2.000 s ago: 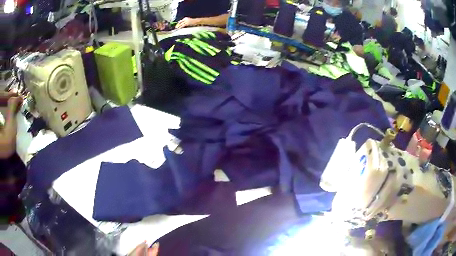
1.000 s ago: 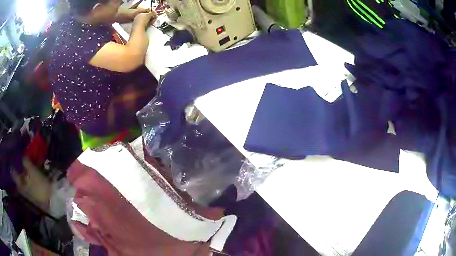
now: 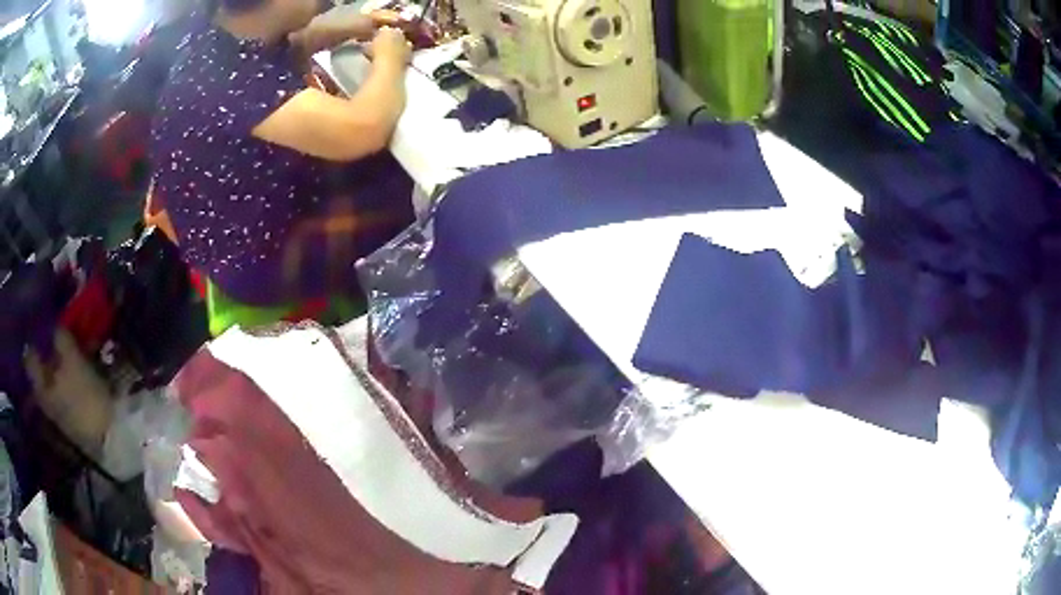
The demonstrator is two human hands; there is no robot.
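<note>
Neither of my hands is in view. A flat navy cut piece (image 3: 745,320) lies on the white table (image 3: 803,500), right of centre. A long navy piece (image 3: 617,180) lies behind it and runs over the table's left edge. A crumpled navy fabric pile (image 3: 989,256) fills the right side. A clear plastic bag (image 3: 500,395) with dark cloth in it hangs at the table's left edge. A maroon cloth with a broad white band (image 3: 384,488) lies below and left of the table.
A person in a dark speckled top (image 3: 233,174) sits at the upper left, arms at a neighbouring cream machine (image 3: 570,58). A green box (image 3: 727,58) stands beside that machine. Black pieces with neon-green stripes (image 3: 890,81) lie at the upper right.
The view has swung left from the lamp and sewing machine to the maroon cloth and seated person. The fingers at the bottom edge and the dark navy piece at the front are out of view.
</note>
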